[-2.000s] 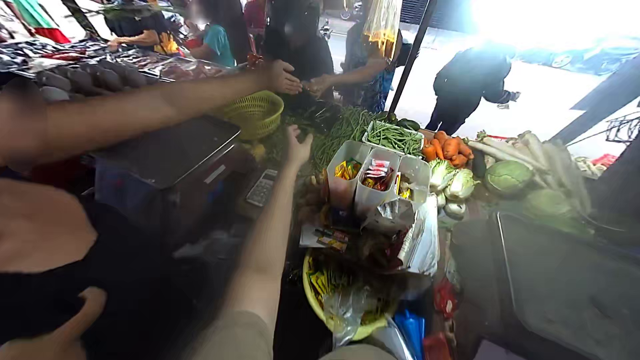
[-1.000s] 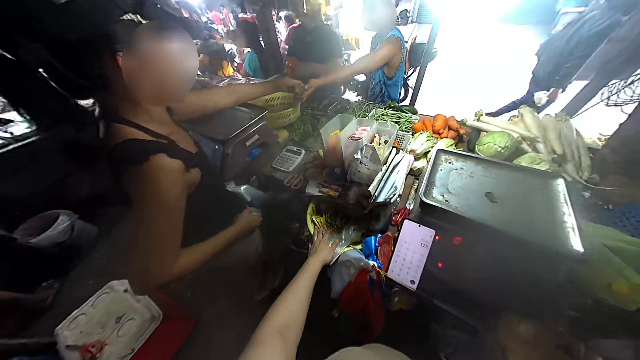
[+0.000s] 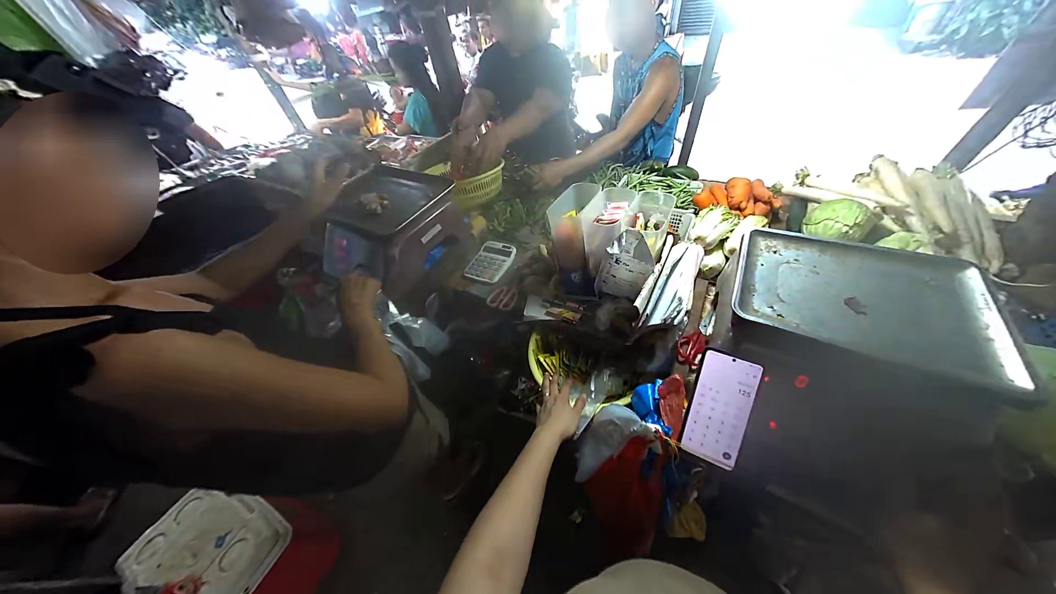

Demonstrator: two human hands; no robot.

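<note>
My left hand (image 3: 561,407) reaches palm down over the rim of a yellow bowl (image 3: 535,360) holding yellow and dark items, fingers spread, beside clear plastic (image 3: 596,396). It appears to grip nothing. My right hand is not in view. Right of the bowl, a smartphone (image 3: 723,409) with a calculator on its screen leans against a scale with a metal tray (image 3: 874,301). Red-handled scissors (image 3: 691,348) lie above the phone. A grey calculator (image 3: 490,262) sits farther back, left of several clear plastic containers (image 3: 612,223).
At left, a person (image 3: 247,379) has hands by another tray scale (image 3: 396,198). Two people stand behind a yellow-green basket (image 3: 477,183). Carrots (image 3: 736,196), cabbage (image 3: 840,220) and white radishes (image 3: 940,202) lie back right. Blue and red plastic bags (image 3: 635,474) hang below the bowl.
My left hand was raised toward the people behind two seconds ago; now it is down at the bowl. The person at left has drawn an outstretched arm back to the left scale.
</note>
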